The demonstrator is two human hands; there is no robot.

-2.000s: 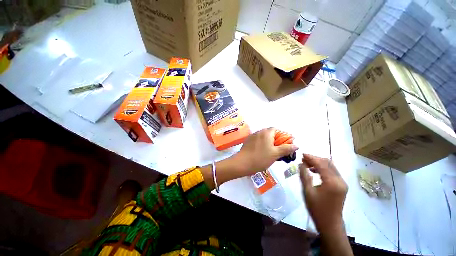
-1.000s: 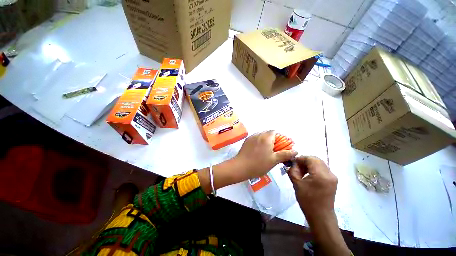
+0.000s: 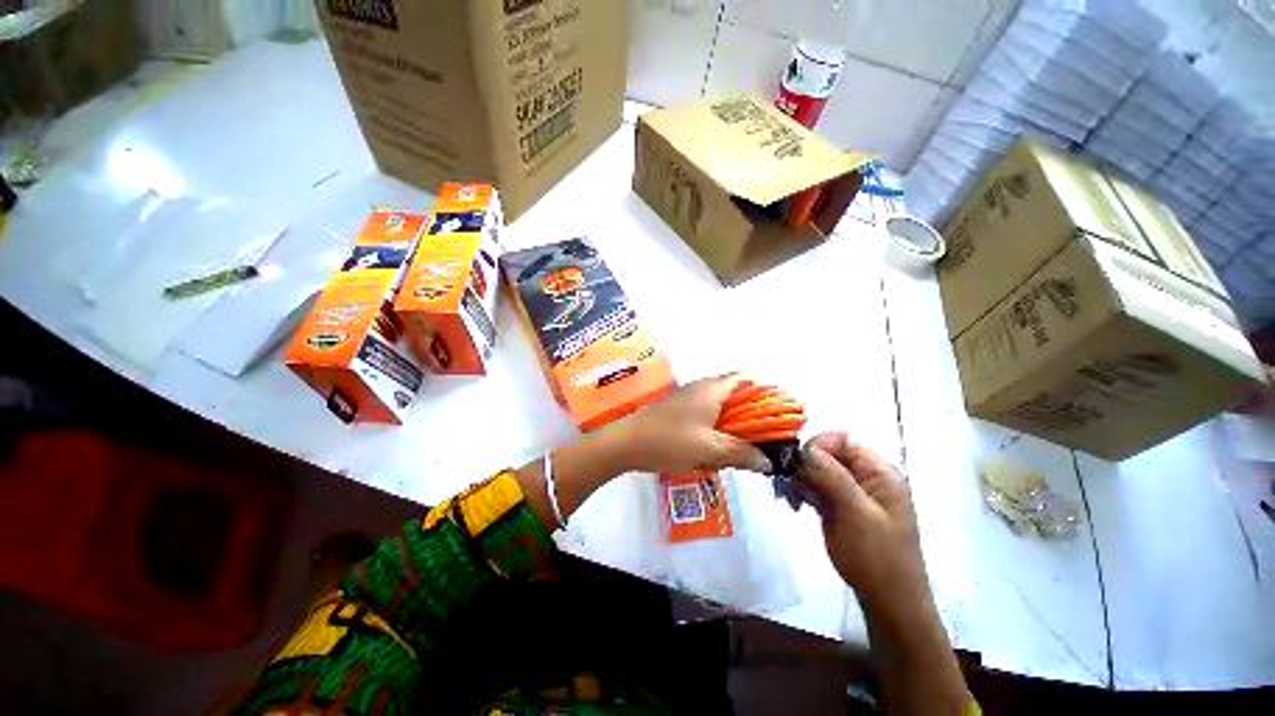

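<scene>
My left hand [image 3: 685,427] is closed around a coiled orange cord [image 3: 762,413] above the table in front of me. A black end fitting [image 3: 783,455] shows at the coil's lower side. My right hand [image 3: 860,504] pinches at this fitting with thumb and fingers; the fingers hide what they hold. Below the coil, a small orange card with a square code [image 3: 695,506] lies on clear plastic [image 3: 734,567]. One orange and black retail box [image 3: 587,333] lies flat to the left. Two more retail boxes [image 3: 450,280] stand side by side beyond it.
A tall brown carton [image 3: 483,98] stands at the back. An open brown carton [image 3: 727,182] holds something orange. A tape roll [image 3: 915,242] lies beside closed cartons [image 3: 1091,308]. A crumpled tan pile [image 3: 1028,501] lies right. A slim yellow-green knife [image 3: 210,281] lies far left.
My right hand has come in from the right to the fitting and stays there. The left hand has turned, so more of the orange coil shows. The view has shifted slightly.
</scene>
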